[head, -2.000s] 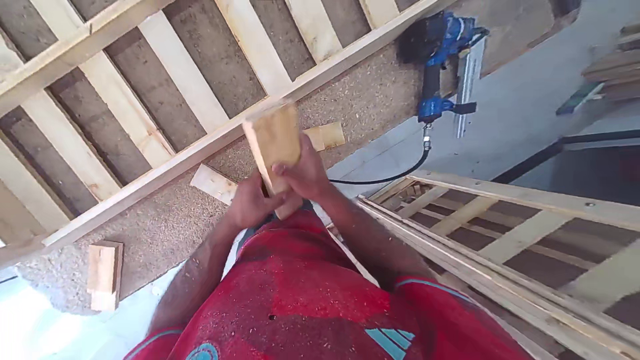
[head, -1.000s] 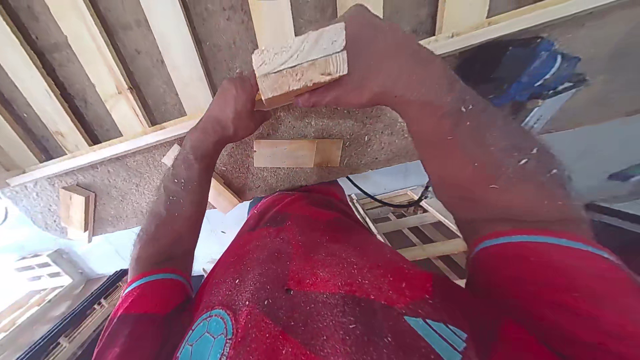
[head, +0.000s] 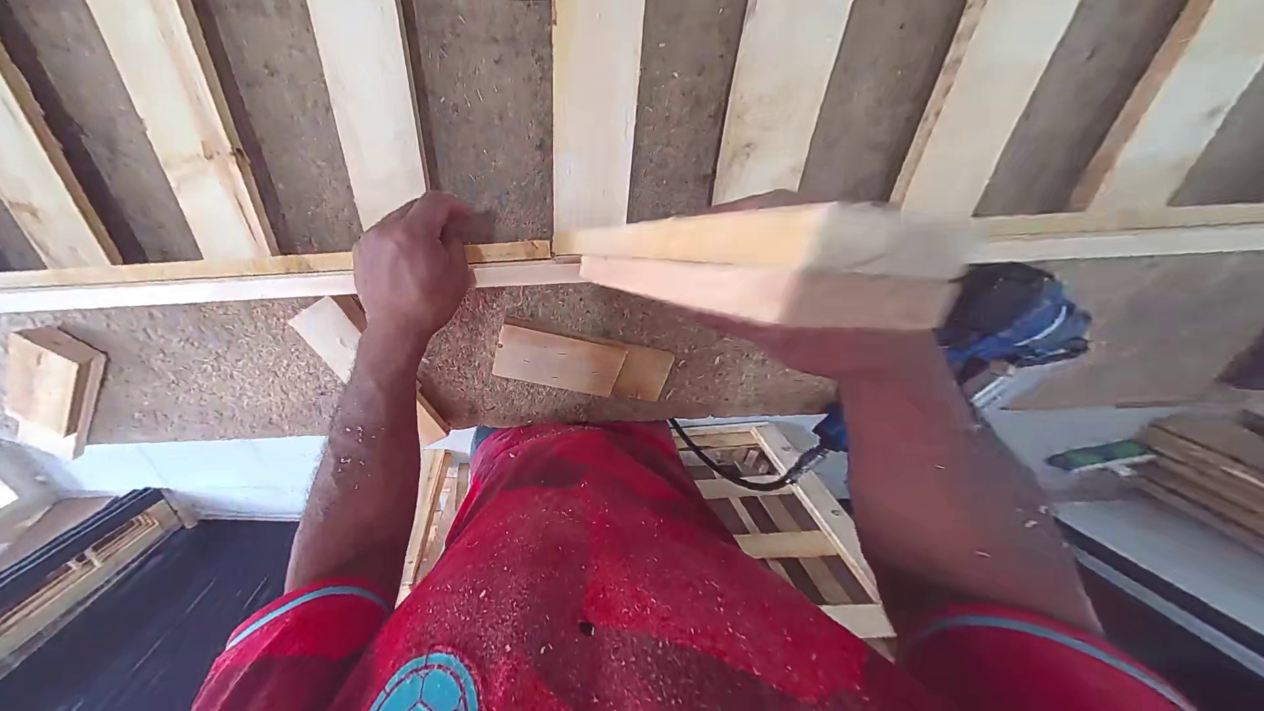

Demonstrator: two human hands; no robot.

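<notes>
My right hand [head: 790, 341] holds a thick wooden block [head: 770, 267], seemingly of stacked boards, blurred at its far right end. Its left end lies over the edge rail of a slatted wooden frame [head: 592, 128]. My left hand [head: 415, 262] is closed around that same rail, left of the block. Below the rail, two short wood pieces [head: 558, 360] overlap on the particle board. Another short wood offcut [head: 331, 336] lies partly behind my left forearm. A blue nail gun [head: 1017, 316] rests to the right, partly hidden by my right arm and the block.
The particle board bench [head: 217, 365] runs along under the frame. At its left end sits a small stack of wood blocks [head: 49, 385]. A black air hose [head: 726, 474] curves over another slatted frame [head: 790, 543] below. Stacked boards [head: 1205, 464] lie at far right.
The block was held in both hands near my body; now it is in my right hand over the rail. My left hand has let it go and gripped the rail.
</notes>
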